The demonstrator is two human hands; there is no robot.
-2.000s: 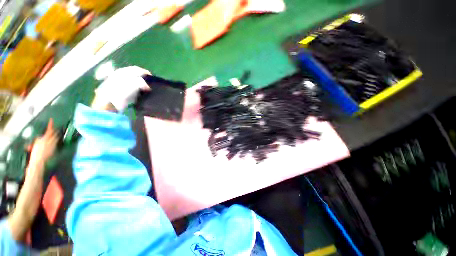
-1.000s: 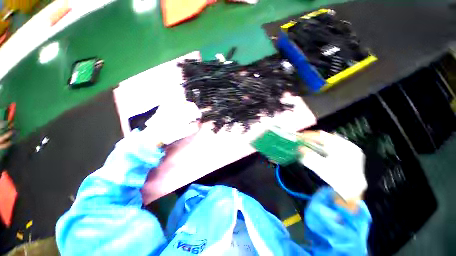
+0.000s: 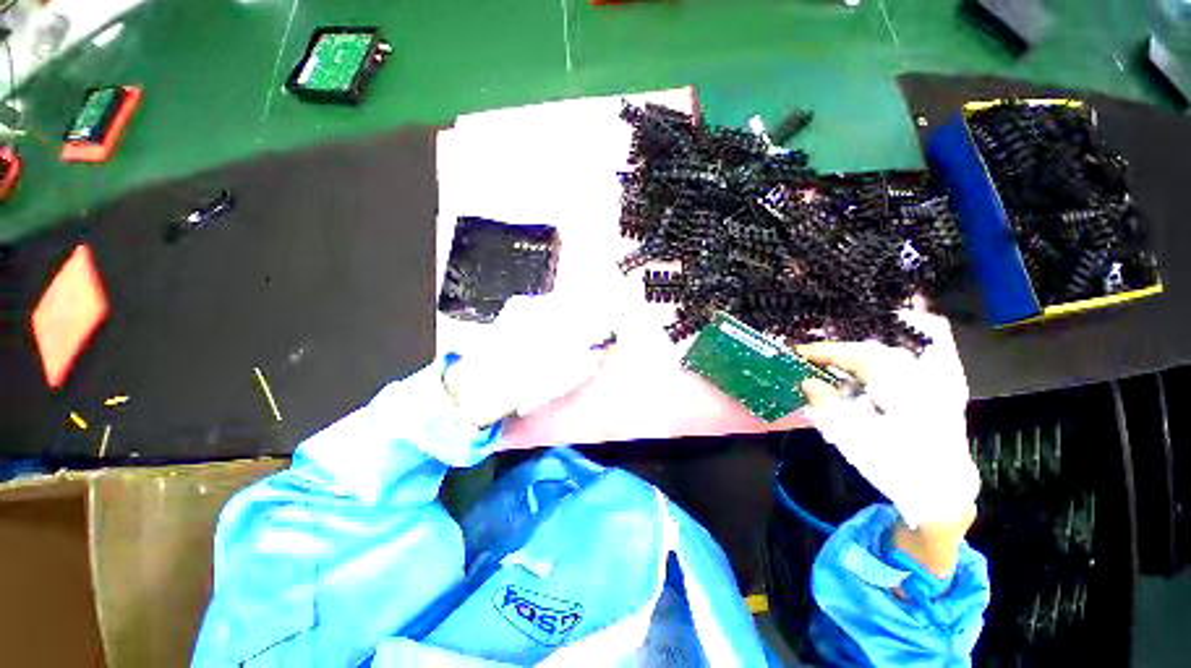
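A black plastic housing (image 3: 499,266) lies on the pink work sheet (image 3: 529,154) with its open inside up. My left hand (image 3: 542,355), in a white glove, is just below the housing; a small dark piece shows at its fingertips, and I cannot tell whether it is gripped. My right hand (image 3: 895,418), gloved with bare fingertips, holds a green circuit board (image 3: 747,369) by its right edge over the sheet. A heap of toothed plastic strips (image 3: 784,235) covers the right part of the sheet.
A blue and yellow parts box (image 3: 977,215) full of strips stands at right. A black board bin (image 3: 1045,522) is lower right. Boarded housings (image 3: 336,65) sit on the green belt (image 3: 457,65). An orange pad (image 3: 69,315) and yellow sticks lie left. A carton (image 3: 170,561) is lower left.
Two seconds ago my left hand held the black housing at the left; now it lies on the sheet. My right hand has come into view with a board. The view has turned left.
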